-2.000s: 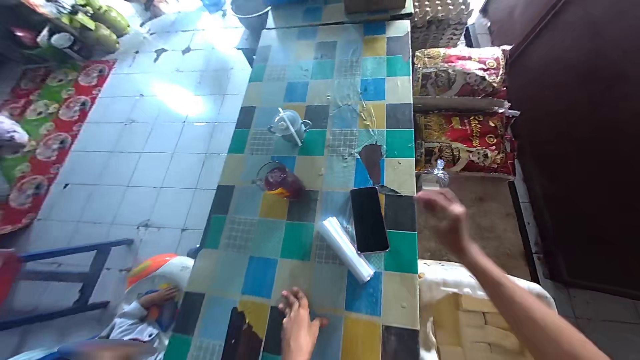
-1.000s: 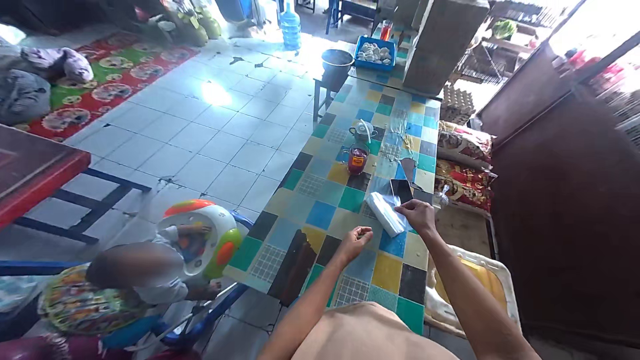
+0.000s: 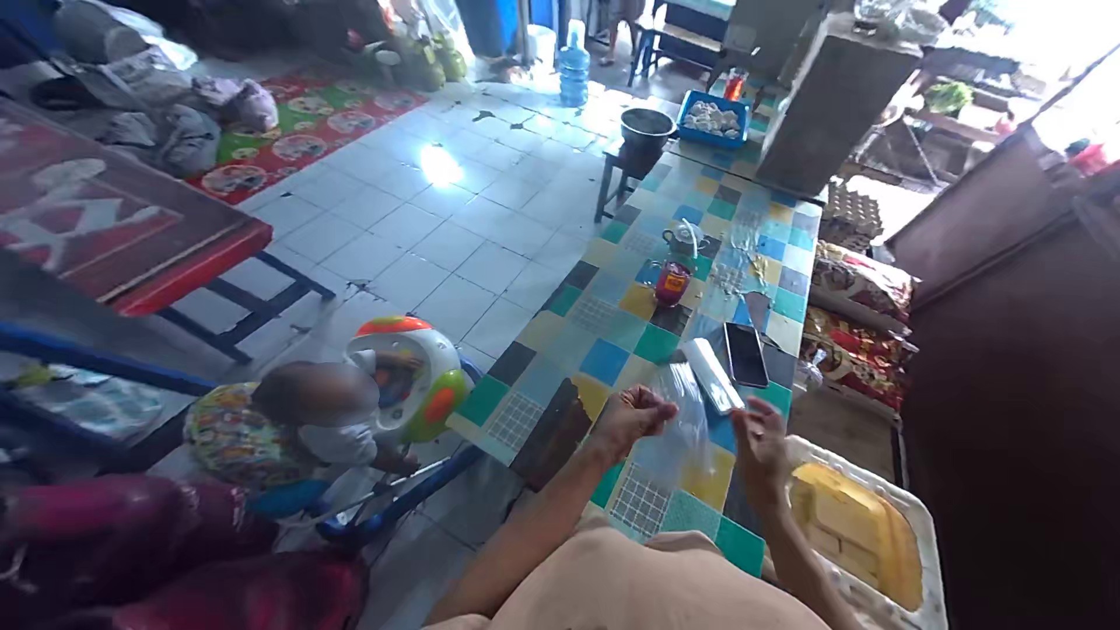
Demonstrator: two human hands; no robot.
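Observation:
My left hand [image 3: 637,415] is over the near part of the tiled table [image 3: 604,359], its fingers pinching a thin clear plastic bag [image 3: 687,420]. The bag hangs between my hands. My right hand [image 3: 759,429] is just right of it, fingers bent, close to the near end of a roll of clear plastic bags [image 3: 712,376]; whether it holds the bag's edge I cannot tell. A dark-screened smartphone [image 3: 745,354] lies right of the roll. Farther up stand a glass mug with red contents [image 3: 672,284] and a lidded pot or jar [image 3: 686,236].
A small child sits in a baby walker [image 3: 416,376] left of the table, beside another person's legs. A white tub with yellow blocks [image 3: 862,534] is at the right, below printed sacks [image 3: 853,350]. A bucket [image 3: 647,131] and blue basket [image 3: 713,121] stand at the far end.
My left hand has moved from the bare table to the plastic bag, which is now spread between my hands. My right hand has come in over the table's right side. The view has tilted up.

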